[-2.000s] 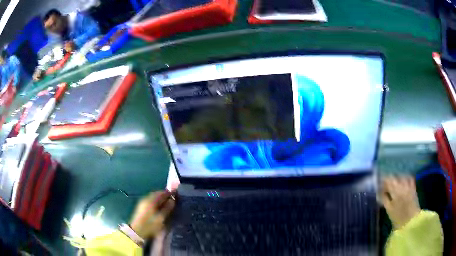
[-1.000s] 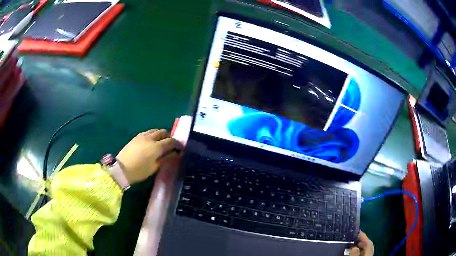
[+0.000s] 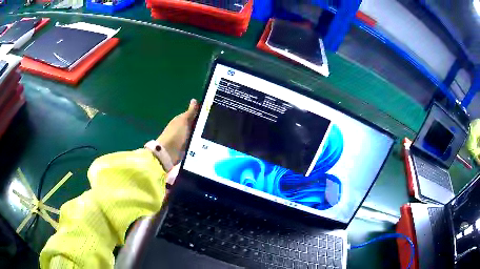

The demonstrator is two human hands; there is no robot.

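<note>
An open laptop [image 3: 247, 231] lies in front of me, turned at an angle. Its laptop screen [image 3: 363, 152] shows a blue swirl wallpaper and a black test window [image 3: 263, 126] with white text. My left hand [image 3: 181, 128] is at the left edge of the screen, its fingers partly hidden behind the lid. My right hand is not in view. A blue network cable [image 3: 392, 236] runs from the laptop's right side. A loose black cable [image 3: 52, 157] lies on the bench at the left, by crossed pale yellow tape [image 3: 38, 204].
Closed laptops on red trays lie at the upper left [image 3: 63, 44] and top middle [image 3: 295, 39]. A red tray stack [image 3: 10, 105] stands at the left edge. Other open laptops [image 3: 434, 168] stand at the right. A yellow sleeve [image 3: 475, 139] shows at the right edge.
My left hand has moved from beside the keyboard up to the lid's left edge. My right hand has gone out of view. The view has shifted, and the laptop appears more tilted.
</note>
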